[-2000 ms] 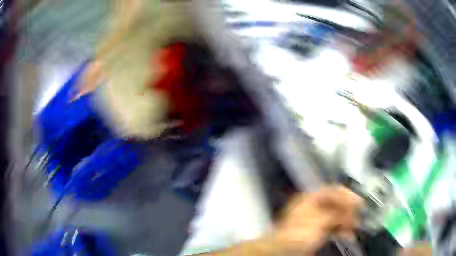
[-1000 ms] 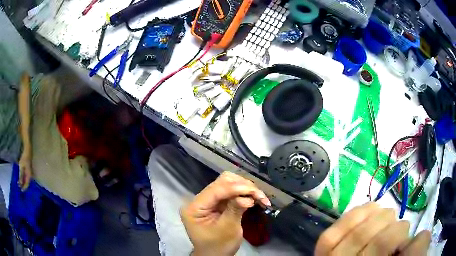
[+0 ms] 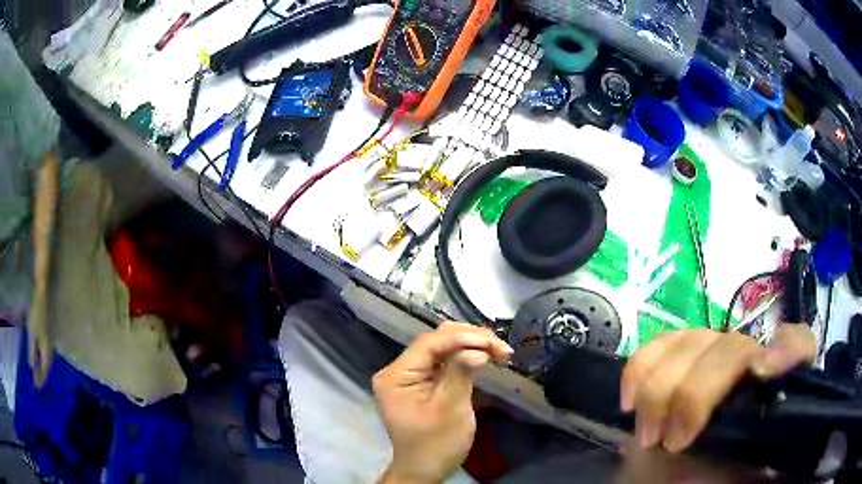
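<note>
Black over-ear headphones lie on the bench, with the padded cup (image 3: pixel 553 227) facing up and the headband (image 3: pixel 452 227) curving around it on the left. The exposed driver plate (image 3: pixel 577 326) of the other ear cup is partly behind the tool. My right hand (image 3: pixel 699 383) grips a thick black electric screwdriver (image 3: pixel 586 378), whose front end points left. My left hand (image 3: pixel 430 402) is left of the tool's front end, thumb and index finger pinched together. Whether a small part is between the fingertips cannot be told.
An orange multimeter (image 3: pixel 425 52), silver battery packs (image 3: pixel 416 189), blue-handled cutters (image 3: pixel 213 137) and blue tubs (image 3: pixel 655 130) stand on the bench. Tweezers (image 3: pixel 698 250) lie on green tape. A person's arm (image 3: pixel 43 255) and a blue bin (image 3: pixel 76 416) are at left.
The blurred view has become clear. Since one second ago, my right hand and the screwdriver have moved up over the bench edge, partly covering the driver plate. My left fingertips remain pinched.
</note>
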